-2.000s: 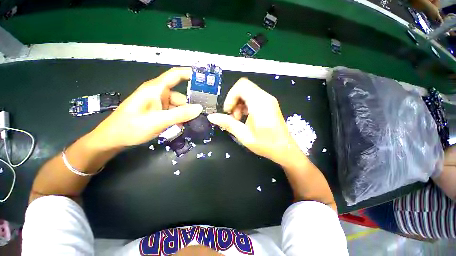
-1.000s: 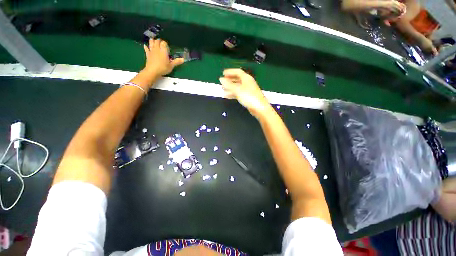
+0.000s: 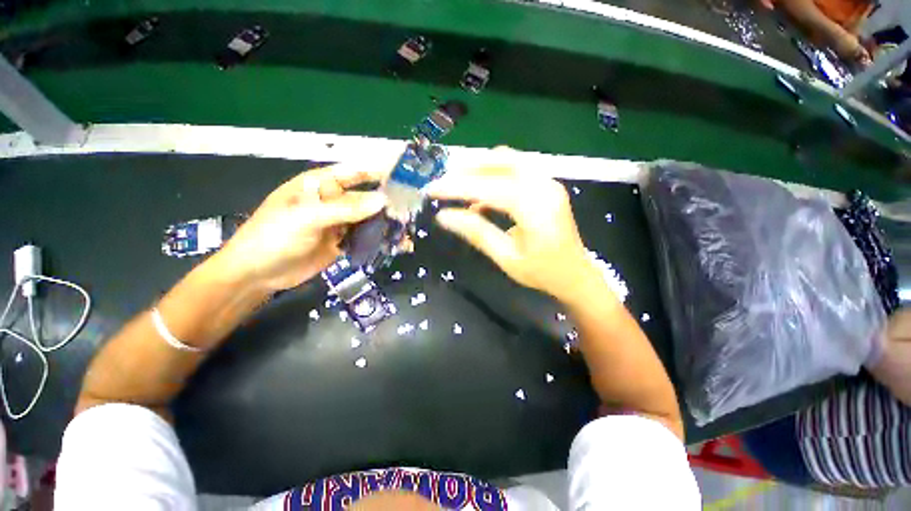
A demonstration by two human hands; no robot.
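A phone board assembly (image 3: 415,168), with a blue board at its upper end, a silver-grey middle and a black lower end, is held tilted above the bench. My left hand (image 3: 318,222) grips it from the left. My right hand (image 3: 514,218) is at its right with thumb and index finger apart; whether a fingertip touches the board is unclear. A second unit (image 3: 360,295) with a ringed disc lies just below on the bench. Tiny white pieces (image 3: 407,329) lie scattered around it.
Another unit (image 3: 200,237) lies left, partly behind my left forearm. Several units lie on the green belt (image 3: 330,90) beyond the white edge (image 3: 240,143). A white pile (image 3: 607,276), a plastic-wrapped bundle (image 3: 759,289) and a person's arm (image 3: 894,354) are right; a white cable (image 3: 45,344) is far left.
Both hands have come back from the belt to above the bench. My left hand now holds a unit that it did not hold over the bench before. The belt units have shifted.
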